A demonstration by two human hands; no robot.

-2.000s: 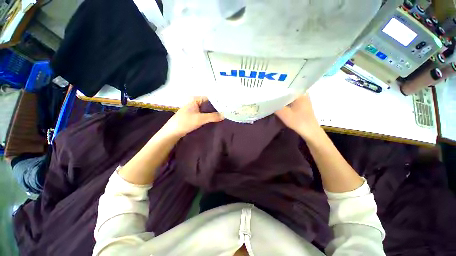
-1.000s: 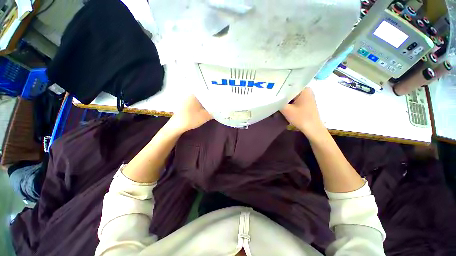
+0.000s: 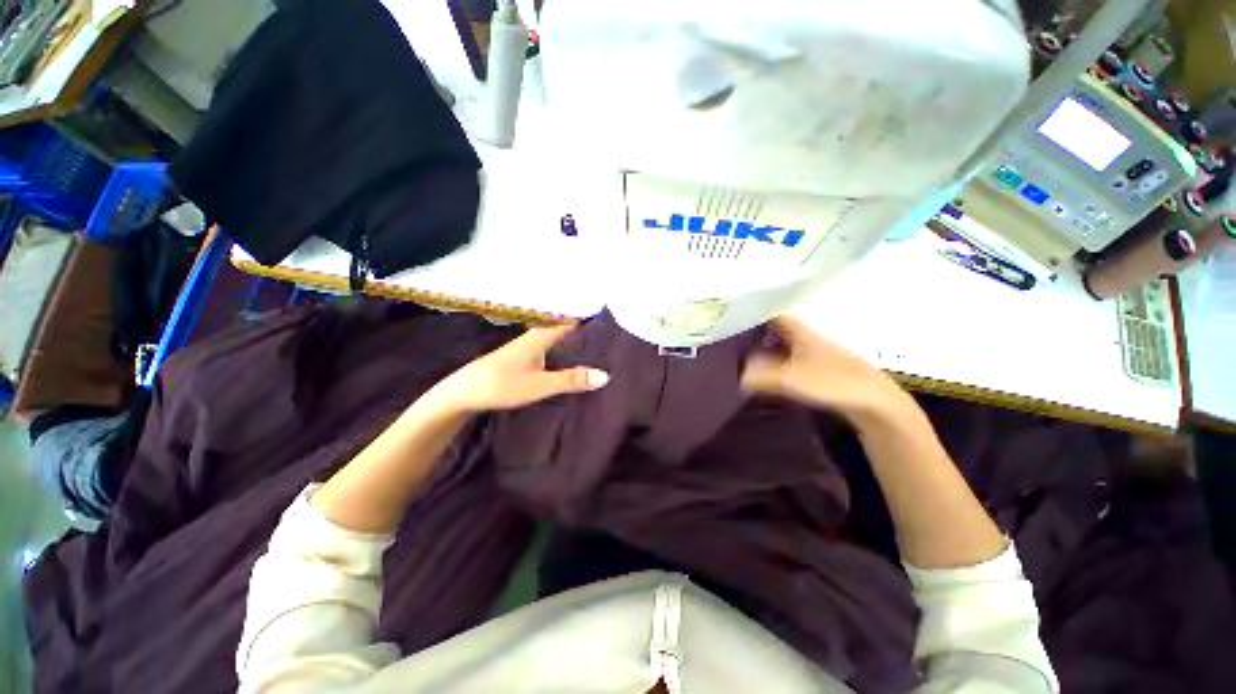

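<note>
A dark plum garment (image 3: 678,420) lies over my lap and reaches up under the tip of the white JUKI machine head (image 3: 773,136). The needle area is hidden behind the head. My left hand (image 3: 522,373) is on the garment's left side, its thumb on top of the cloth and its fingers partly hidden at the cloth edge. My right hand (image 3: 813,369) is at the garment's right side near the head tip, its fingers slightly blurred against the cloth. A small clear piece (image 3: 679,351) shows at the head tip.
A black cloth heap (image 3: 332,149) lies on the white, wood-edged table (image 3: 1003,355) at left. The control panel (image 3: 1084,149), thread cones (image 3: 1145,262), snips (image 3: 990,266) and a keypad (image 3: 1147,332) are at right. Blue crates (image 3: 129,197) are at far left. More plum cloth hangs along the table.
Both hands have come back toward me from beside the head, and more of my left fingers and thumb shows. The view has shifted, so the head appears further right and a pale tube behind it shows.
</note>
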